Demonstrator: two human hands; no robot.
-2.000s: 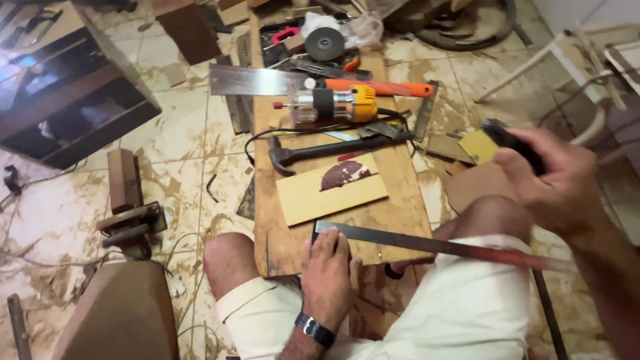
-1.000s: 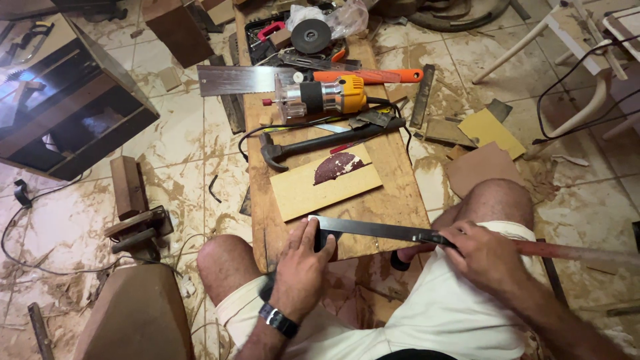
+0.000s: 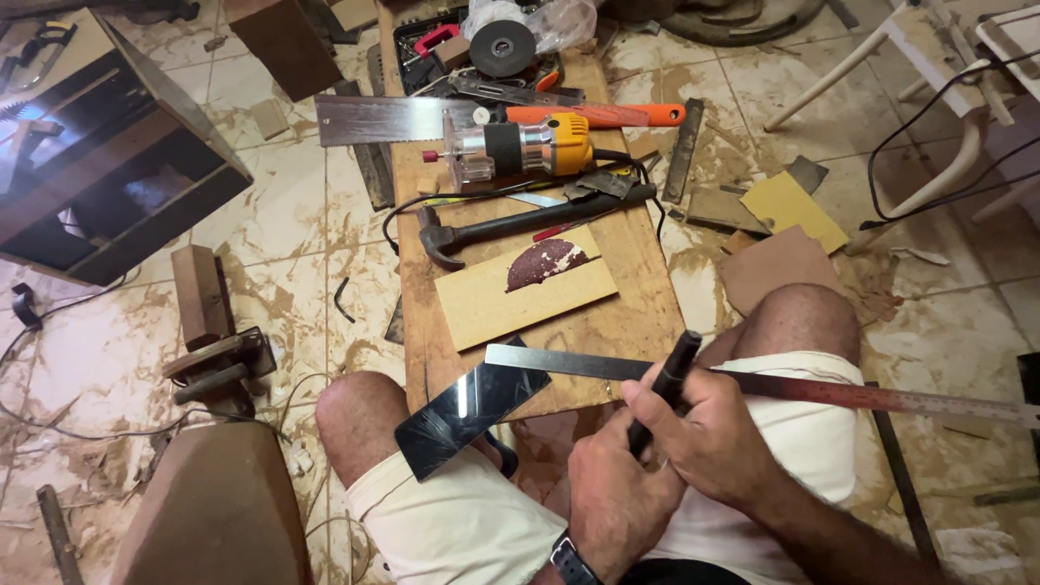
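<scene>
My left hand [image 3: 617, 496], with a watch on its wrist, grips the lower end of a black marker-like tool [image 3: 673, 378]. My right hand [image 3: 711, 431] is closed around the same tool from the right. A long steel ruler [image 3: 561, 362] passes behind the fingers, its left end over a dark glossy rectangular piece [image 3: 471, 414]. That piece lies tilted across the front edge of the wooden bench [image 3: 439, 378] and my left thigh. Just beyond, a yellowish board [image 3: 528, 305] carries a half-round piece of dark red abrasive [image 3: 546, 264].
Farther up the bench are a claw hammer [image 3: 528, 223], a yellow trim router [image 3: 520, 149], a pull saw [image 3: 390, 120] with an orange handle and an abrasive disc [image 3: 502, 49]. A dark cabinet [image 3: 122, 154] stands left, a white chair [image 3: 942, 81] right. Offcuts and dust litter the floor.
My left hand has left the ruler's end and moved right to the black tool. The dark glossy piece now shows fully. My right hand has come in from the right since the earliest frame.
</scene>
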